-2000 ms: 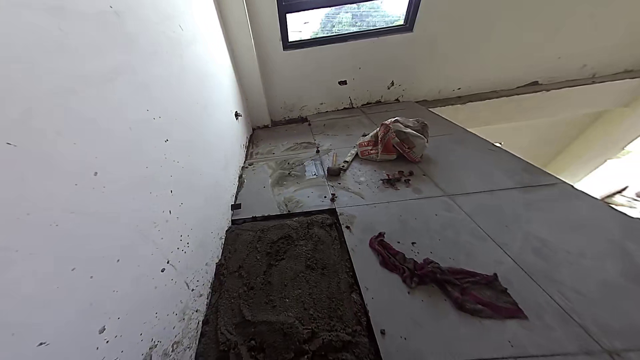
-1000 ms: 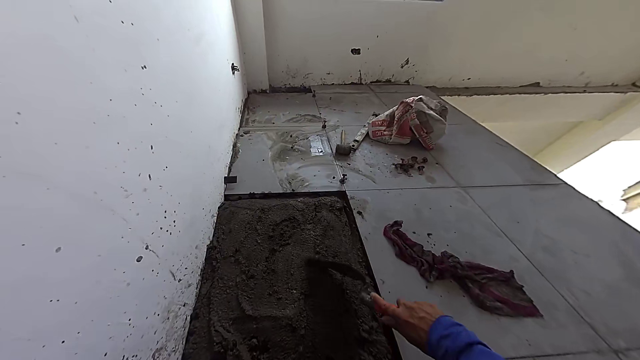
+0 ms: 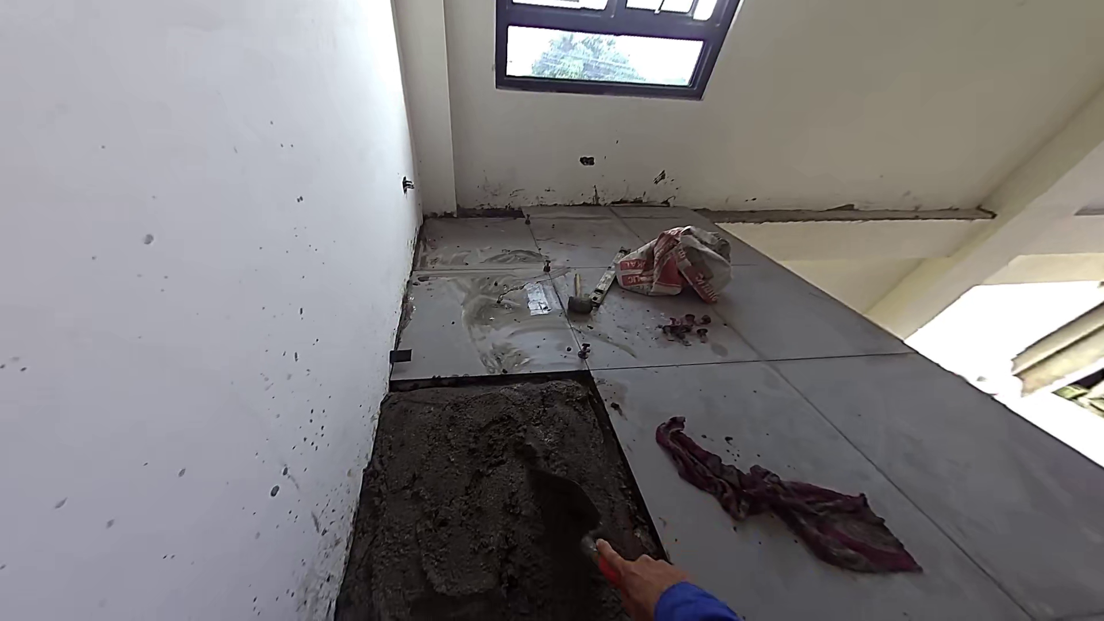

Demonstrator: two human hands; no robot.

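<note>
My right hand, in a blue sleeve, grips the red handle of a trowel at the bottom of the view. The trowel's dark blade lies over the right part of a bed of wet, lumpy mortar, which fills a gap in the floor between the white wall and the grey floor tiles. A twisted maroon rag lies on the tiles to the right of my hand. My left hand is out of view.
On the farther tiles are a crumpled cement sack, a mallet, a spirit level and several small dark red tile levelling pieces. The white wall borders the left side. The tiled floor ends at an open edge on the right.
My right hand and the trowel, absent from the oldest frame, came into view over the mortar and remain there. The view has tilted up since one second ago, showing the window again.
</note>
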